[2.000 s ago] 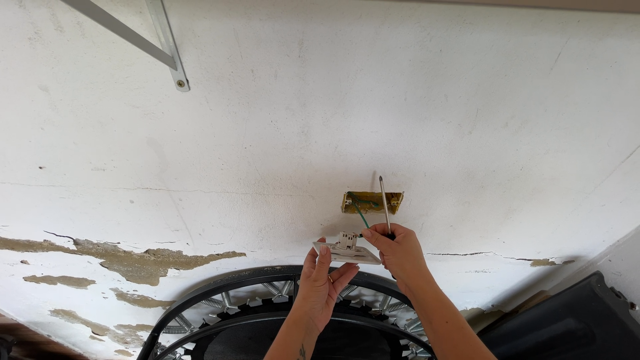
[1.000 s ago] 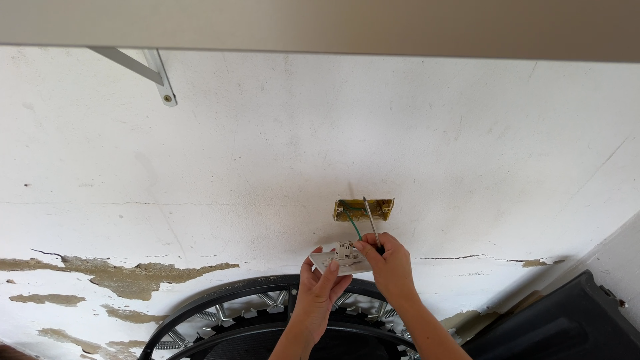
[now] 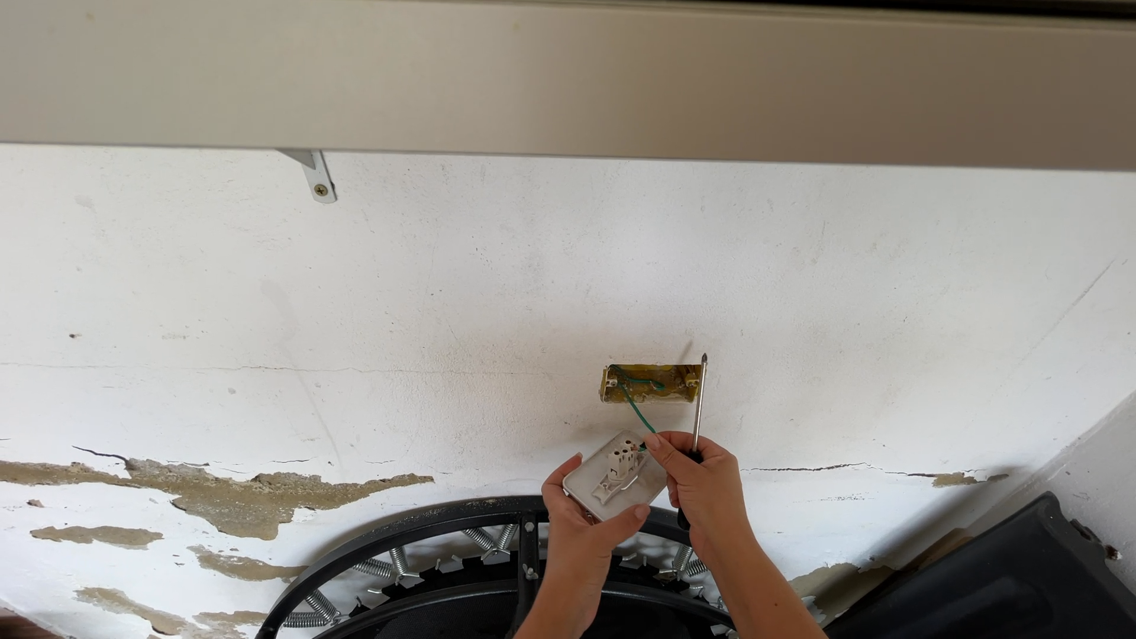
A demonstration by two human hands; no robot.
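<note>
My left hand (image 3: 586, 524) holds a white electrical outlet plate (image 3: 590, 486) by its lower edge, its back with the terminal block (image 3: 624, 461) facing up. Thumb and forefinger of my right hand (image 3: 697, 479) pinch a green wire (image 3: 641, 414) beside the terminals. That wire comes out of a yellow electrical box (image 3: 652, 397) recessed in the wall; another green wire end lies inside the box. My right hand also grips a screwdriver (image 3: 700, 399) in its other fingers, the shaft pointing up past the box's right end. The wire's very tip is hidden.
A shelf edge (image 3: 568, 84) crosses the top of the view, with a metal bracket (image 3: 321, 182) under it. Below my hands leans a small trampoline (image 3: 399, 524) with springs. A black plastic object (image 3: 994, 586) stands at lower right. Paint peels from the wall (image 3: 248, 501) at left.
The outlet plate has been tilted so more of its back shows. The screwdriver now stands more upright, right of the box instead of across it. The view has shifted, and more of the shelf shows.
</note>
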